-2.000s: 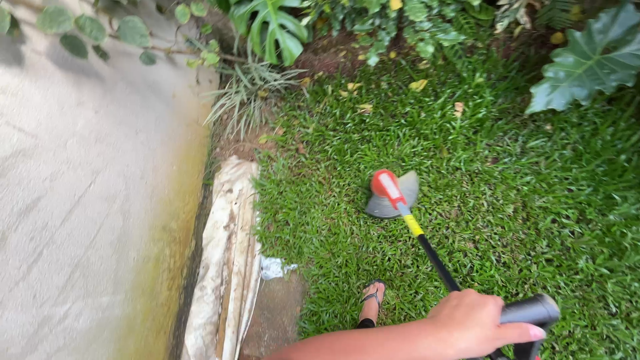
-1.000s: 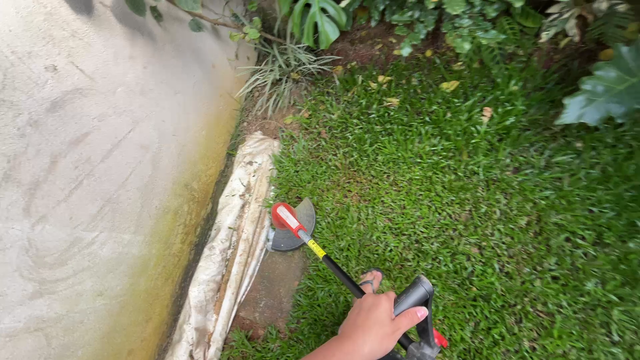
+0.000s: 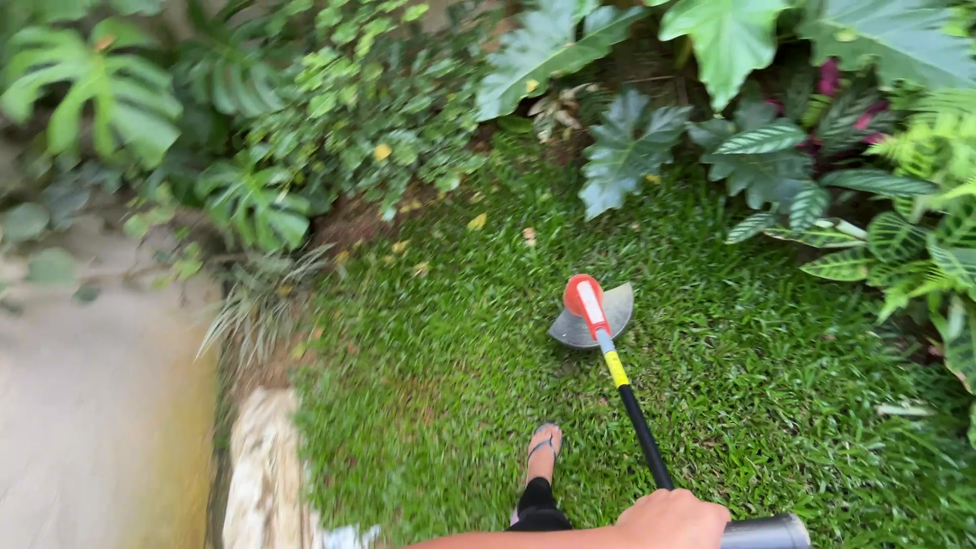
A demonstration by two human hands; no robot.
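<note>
A string trimmer with a red head (image 3: 585, 305), a grey fan-shaped guard (image 3: 618, 309) and a black shaft (image 3: 644, 435) with a yellow band stands over the grass near the middle. At the bottom, my left hand (image 3: 672, 518) is closed around the trimmer's handle, and the forearm comes in from the lower left. A dark grey cylindrical grip end (image 3: 766, 531) sticks out to the right of the hand. My right hand is not in view. Whether the cutting line is turning cannot be seen.
My foot in a flip-flop (image 3: 544, 450) stands on the lawn (image 3: 427, 396), left of the shaft. A pale wall (image 3: 91, 412) and a whitish crumpled strip (image 3: 263, 465) run along the left. Large-leaved plants (image 3: 625, 149) and ferns border the back and right.
The trimmer head was beside the whitish strip a second ago and is now farther right and forward over the grass. The view has swung up and right. My left hand stays on the handle.
</note>
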